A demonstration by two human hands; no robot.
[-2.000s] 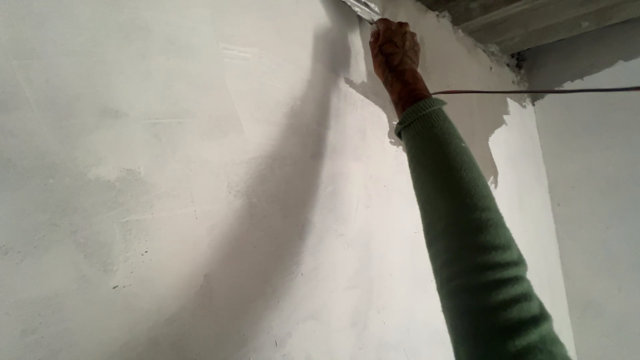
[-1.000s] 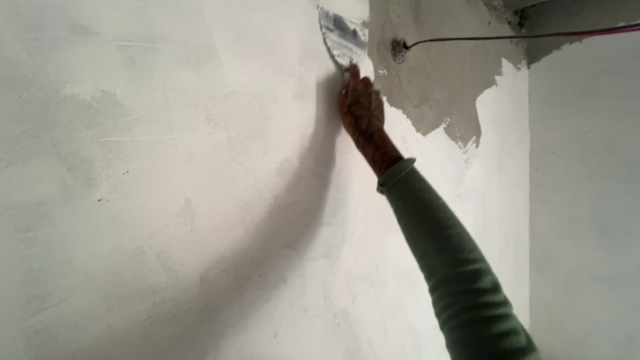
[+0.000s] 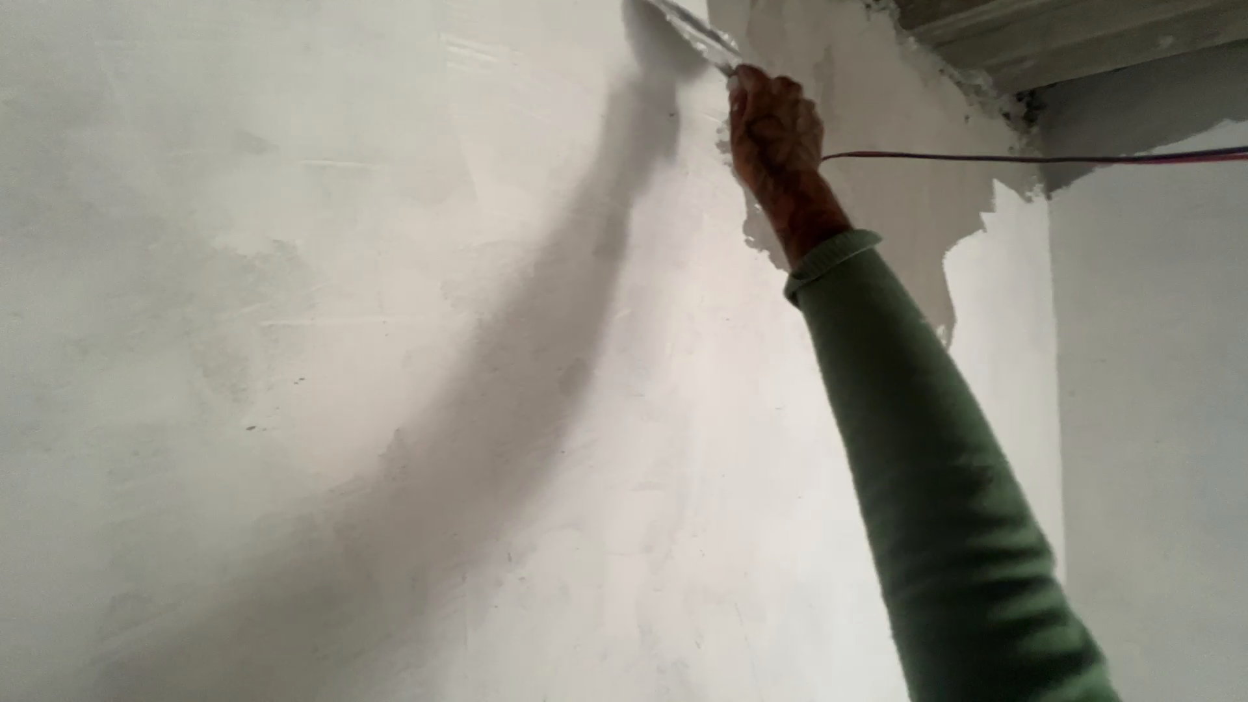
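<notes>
High on the wall, right of the middle of the view, my right hand [image 3: 777, 127] is closed around a putty knife [image 3: 700, 34] whose blade slants up to the left and runs toward the top edge. The hand is in front of the edge between the white skim-coated wall [image 3: 341, 292] and a bare grey-beige patch [image 3: 907, 185]. My arm in a green sleeve reaches up from the lower right and casts a long shadow on the wall. My left hand is out of the frame.
A thin dark red cable [image 3: 975, 156] stretches from behind my wrist to the right edge. A grey ribbed ceiling [image 3: 1082, 39] meets the wall along a rough, broken edge at the upper right. The adjoining wall [image 3: 1150, 390] stands beyond the corner.
Compared with one second ago, the putty knife has turned from broad-side view to nearly edge-on, and my right hand is further up and right. The view has shifted, showing more ceiling.
</notes>
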